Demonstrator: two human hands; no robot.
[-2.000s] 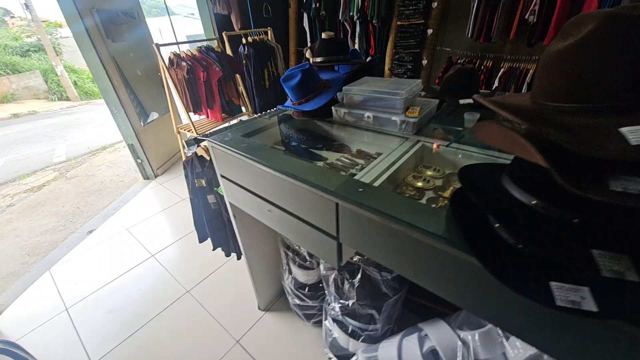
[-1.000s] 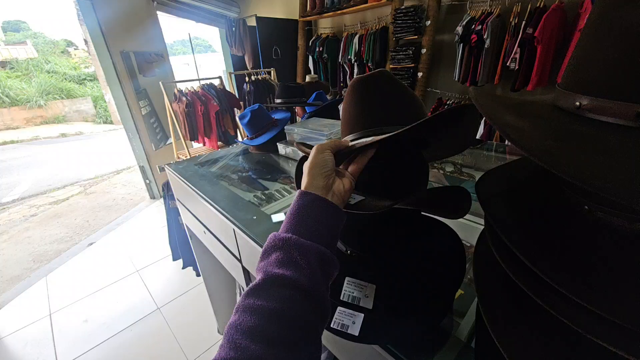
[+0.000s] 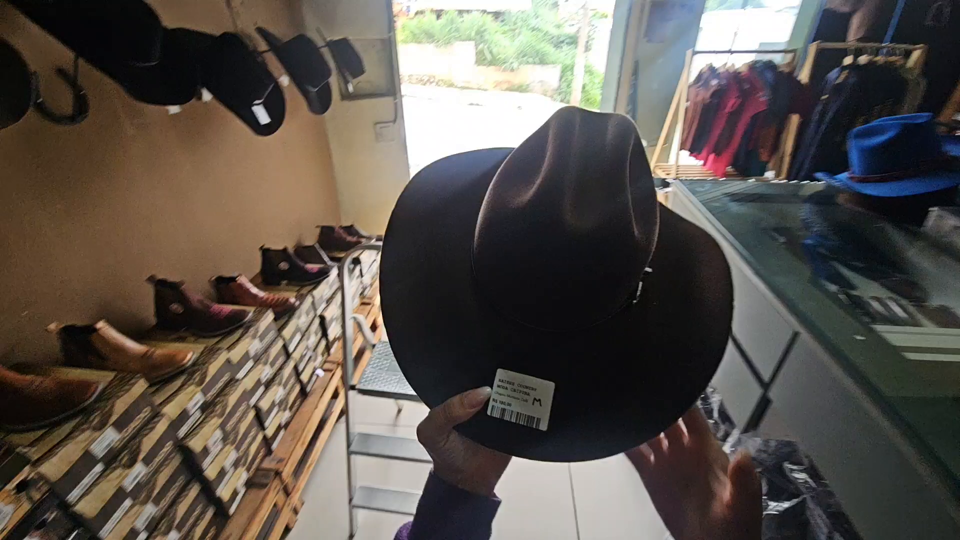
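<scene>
A dark brown cowboy hat (image 3: 555, 285) is held up in front of me, its creased crown facing me and tilted upward. My left hand (image 3: 461, 442) grips the lower left of the brim, thumb on the near face beside a white price label (image 3: 521, 399) that bears writing and a barcode. Under the lower right of the brim is my right hand (image 3: 697, 472), its fingers partly behind the edge and slightly blurred; whether it grips the brim I cannot tell. A thin band with a small metal buckle runs round the crown's base.
Boots (image 3: 199, 307) stand on stacked shoe boxes (image 3: 127, 420) over wooden pallets at left. A metal step ladder (image 3: 386, 371) is beyond the hat. Black hats (image 3: 244, 82) hang on the left wall. The glass-topped counter (image 3: 795, 247) at right bears a blue hat (image 3: 892, 157). Clothes racks stand behind.
One second ago a hand held a brown hat above the dark hats by the counter; now both hands are at a brown hat held up before me. The view has swung left.
</scene>
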